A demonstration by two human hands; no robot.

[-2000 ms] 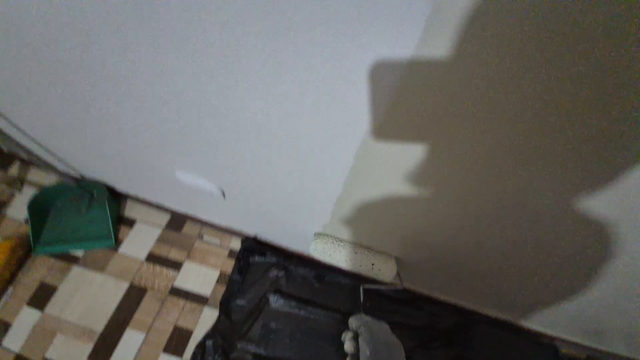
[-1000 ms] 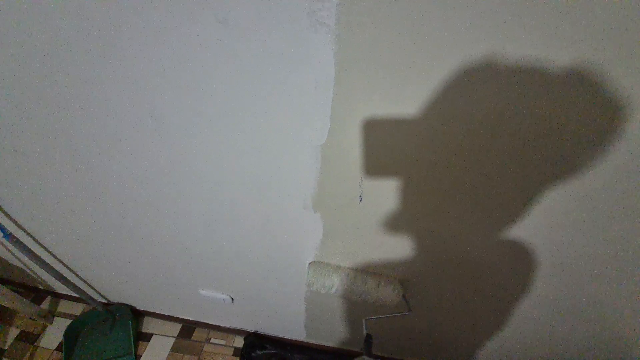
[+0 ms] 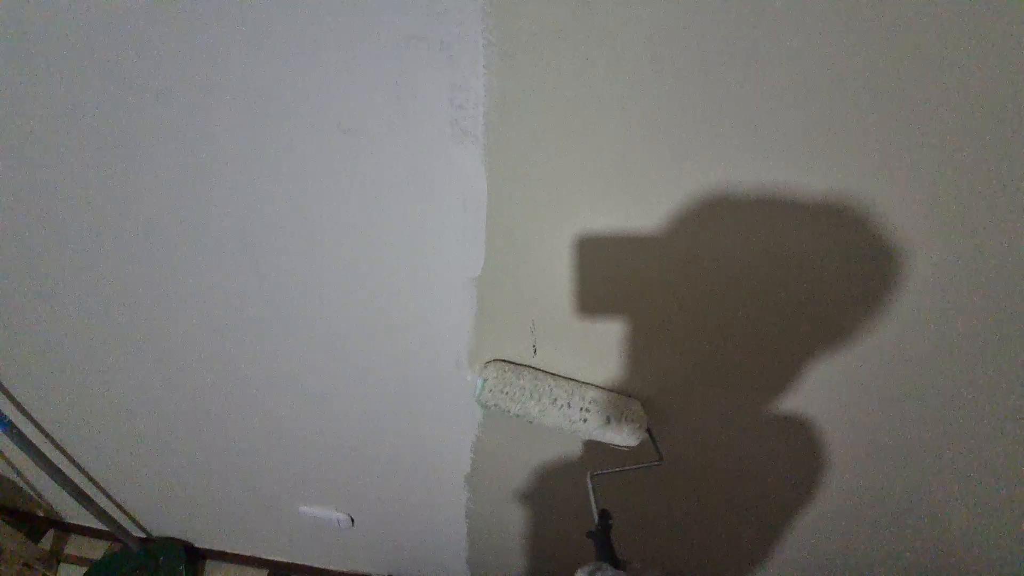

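Note:
A paint roller (image 3: 564, 402) with a speckled, cream-coated sleeve lies against the wall, tilted down to the right, beside the edge between the whitish wall surface (image 3: 240, 240) and the beige paint (image 3: 552, 160). Its bent wire frame runs down to a black handle (image 3: 604, 540). Only a small pale part of a hand (image 3: 600, 569) shows at the bottom edge, closed around the handle; from its place it seems to be my right hand, most of it cut off by the frame. Nowhere in view is my left hand. A dark mark (image 3: 534, 338) shows on the beige paint just above the roller.
A green dustpan (image 3: 148, 558) with a long handle (image 3: 68, 480) stands at the lower left, by the patterned floor (image 3: 84, 548) and its dark wall edging. A whitish smear (image 3: 324, 515) is low on the wall. A large shadow of a person (image 3: 744, 320) falls on the beige part.
The roller has moved up the wall from close to the black floor covering. The view has tilted upward, and that covering and most of the hand have left the frame.

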